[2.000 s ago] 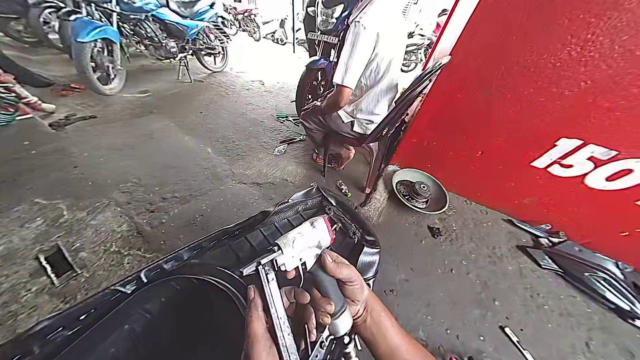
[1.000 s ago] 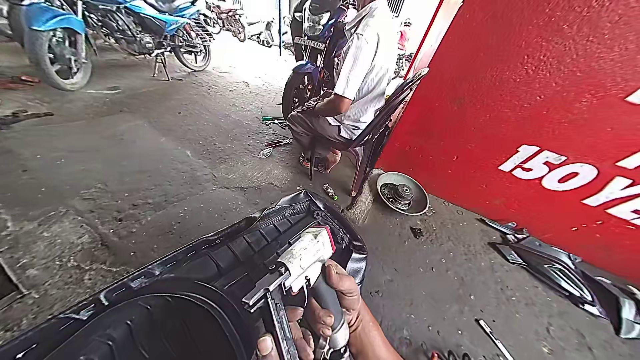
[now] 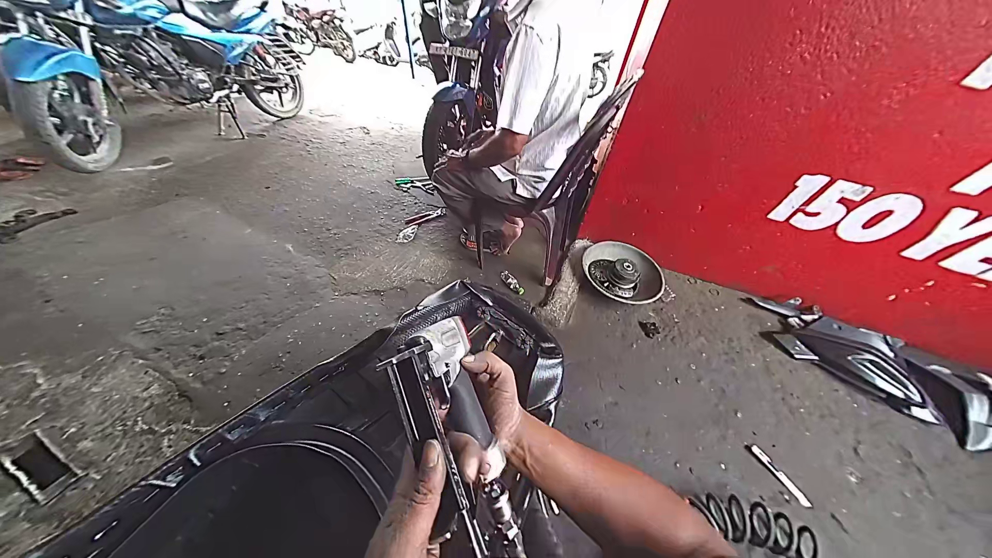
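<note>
A pneumatic stapler (image 3: 448,345) with a pale head, a dark grip and an air fitting at its lower end is held over the underside of a black motorcycle seat (image 3: 256,473). My right hand (image 3: 492,403) is wrapped round the grip from the right. On the left side, my left hand (image 3: 418,496) has its thumb against the stapler's long metal magazine (image 3: 422,411). The fingers of my left hand are partly hidden behind the tool. Dark cover material folds over the seat's edge at the far end.
A person (image 3: 535,101) sits on a dark plastic chair (image 3: 593,147) ahead. Near the red wall (image 3: 744,139) are a metal bowl (image 3: 659,279) of parts and motorcycle panels (image 3: 868,364). Coiled black hose (image 3: 759,523) lies at lower right; a blue motorcycle (image 3: 54,62) stands upper left.
The stapler has turned in my hands, its magazine now more upright in view than one second ago. The seat stays beneath it.
</note>
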